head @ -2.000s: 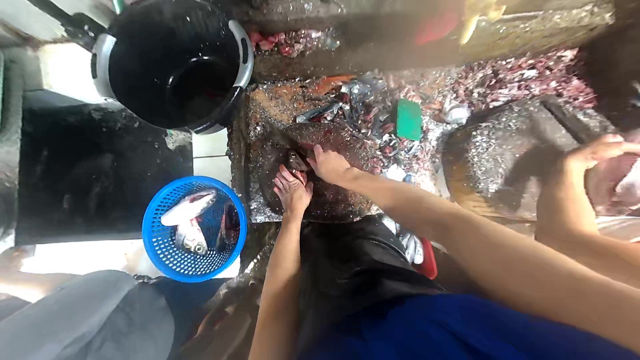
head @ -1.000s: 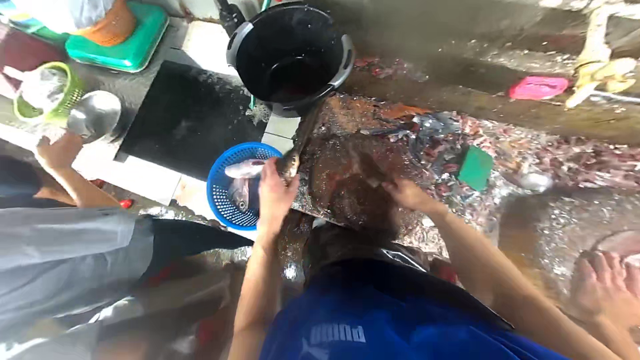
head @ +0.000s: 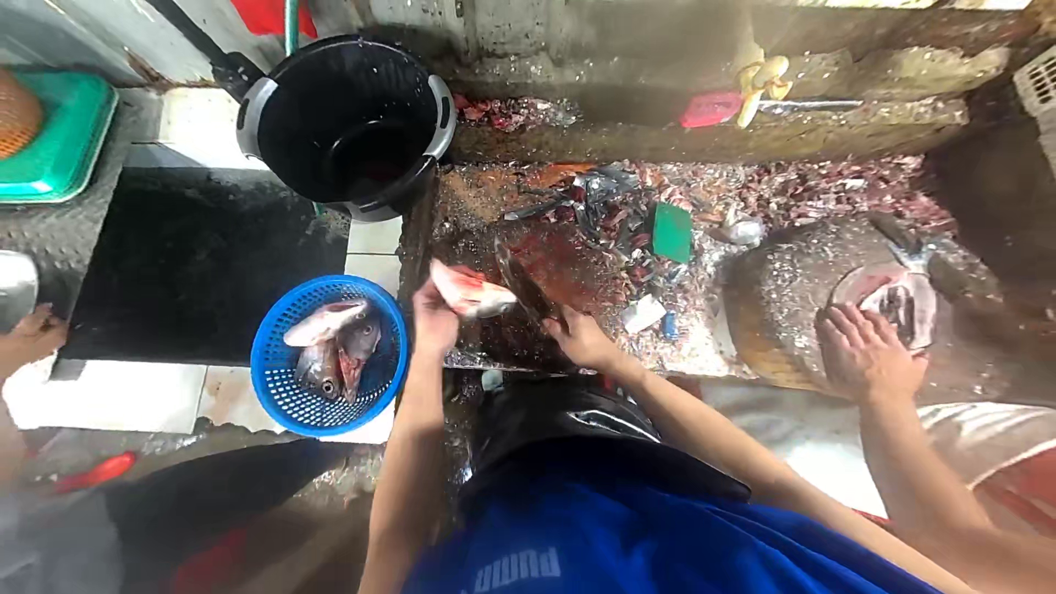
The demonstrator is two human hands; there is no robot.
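Note:
A cut piece of fish (head: 469,290) is in my left hand (head: 435,320), over the left part of a wet, blood-stained chopping block (head: 553,256). My right hand (head: 582,337) grips a dark-bladed knife (head: 525,283), whose blade points up and left beside the fish piece. To the left of my left hand stands a blue perforated plastic basket (head: 398,363). Fish heads and pieces (head: 326,322) lie inside it.
A black bucket (head: 276,124) stands at the upper left. Fish scraps (head: 610,206) and a green rectangular piece (head: 672,233) lie beyond the block. At right, another person's hand (head: 874,351) touches a fish on a second block (head: 784,305).
My left hand, near the basket a second ago, is now over the block with the fish piece. More fish shows in the basket than two seconds ago.

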